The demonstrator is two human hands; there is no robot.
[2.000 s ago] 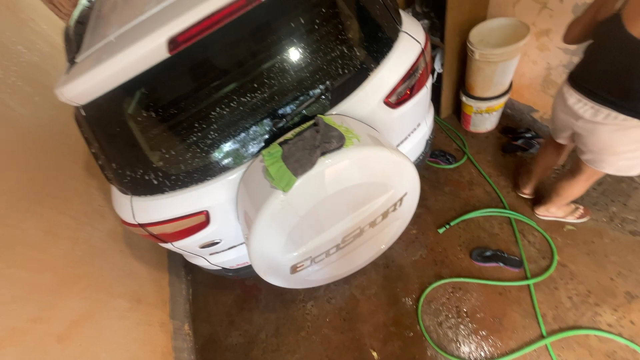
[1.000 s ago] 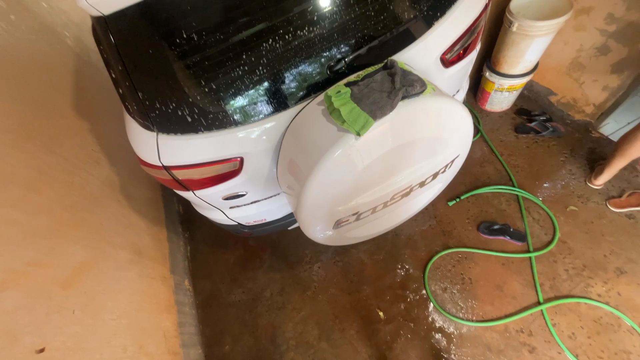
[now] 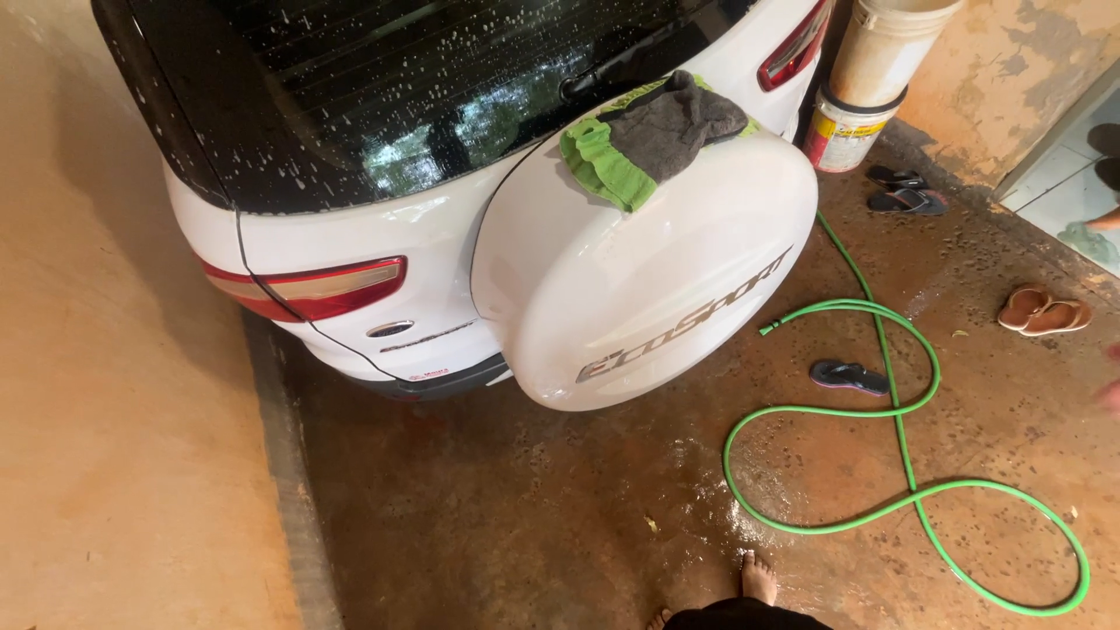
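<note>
My left hand is out of view. At the right edge a blurred, skin-toned shape shows, seemingly fingertips of my right hand [image 3: 1109,385]; whether it holds anything cannot be told. A grey cloth [image 3: 669,131] lies crumpled over a green cloth [image 3: 608,166] on top of the white spare-wheel cover [image 3: 612,271] of a white Ford EcoSport. Drops and streaks wet its rear window [image 3: 350,96]. Red and pale tail lights [image 3: 341,287] flank the tailgate. On the wet floor a green garden hose [image 3: 906,446] lies in loops, its end fitting [image 3: 767,330] near the cover.
Stacked plastic buckets [image 3: 892,52] stand by the peeling wall. A dark flip-flop [image 3: 849,377] lies beside the hose, a dark pair [image 3: 910,201] near the buckets, brown sandals [image 3: 1046,312] at right. Another person's foot [image 3: 1104,220] shows in the doorway. My bare foot [image 3: 758,577] is below.
The view has tilted down and moved closer to the car. The other person, earlier standing at the right, has moved into the doorway, leaving the brown sandals on the floor.
</note>
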